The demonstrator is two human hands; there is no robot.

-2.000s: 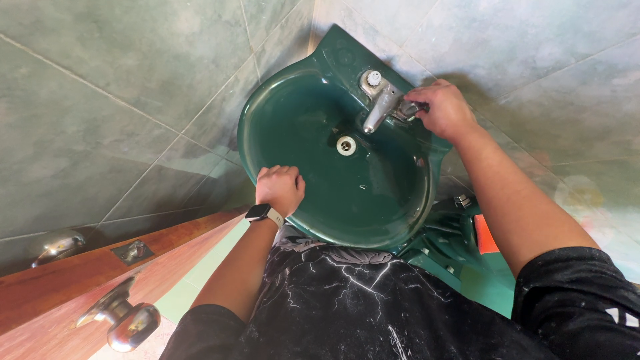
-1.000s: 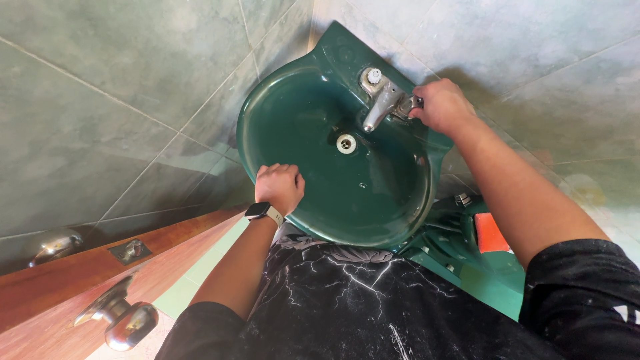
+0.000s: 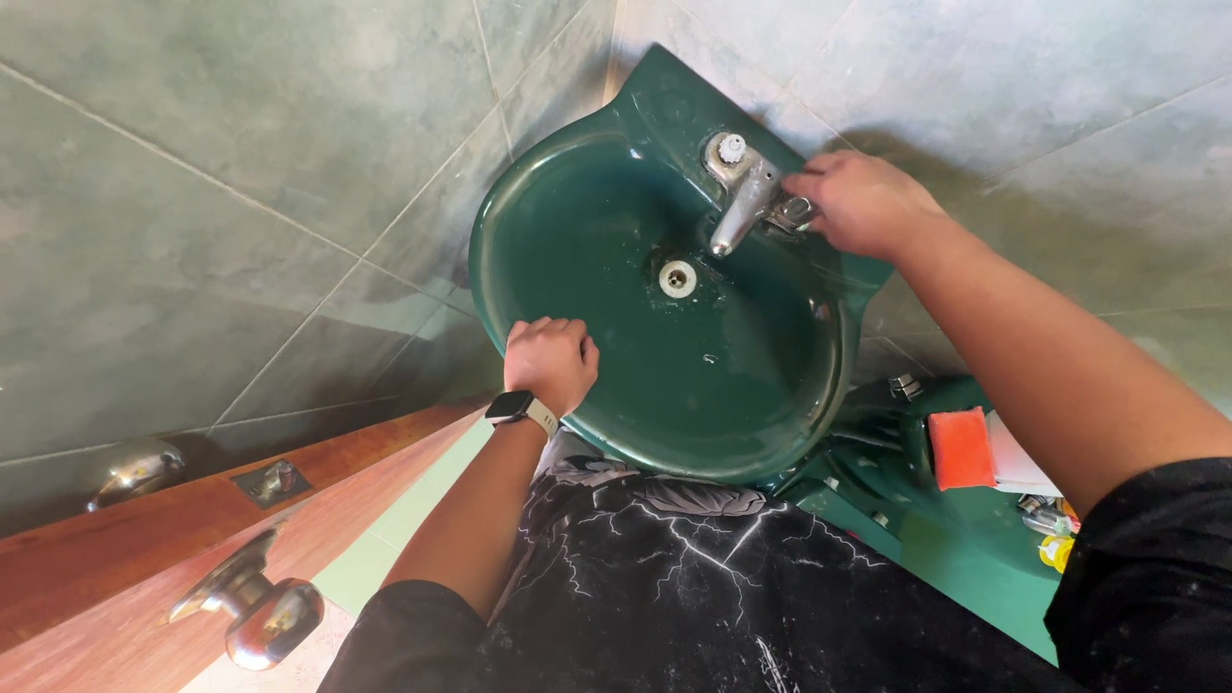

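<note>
A green ceramic washbasin (image 3: 597,250) fills the middle of the view, with a round white-rimmed drain (image 3: 678,279) in its bowl. On its upper right deck stands a metal faucet (image 3: 746,207), whose left stem (image 3: 731,148) has a white top without a handle. My right hand (image 3: 857,200) has its fingers around the faucet's right handle (image 3: 797,210), partly covering it. At the lower left rim rests my left hand (image 3: 551,361), fingers curled over the edge, a watch (image 3: 521,408) on its wrist. No running water shows.
Tiled walls (image 3: 289,192) meet behind the basin. To the lower left is a wooden door (image 3: 115,597) with a round metal knob (image 3: 274,626). A green toilet tank (image 3: 895,433) stands at the lower right, with an orange box-like item (image 3: 961,449) and a yellow item (image 3: 1056,552).
My right hand has shifted its fingers slightly at the faucet's right handle, and more of the handle's metal now shows. My left hand has stayed on the rim.
</note>
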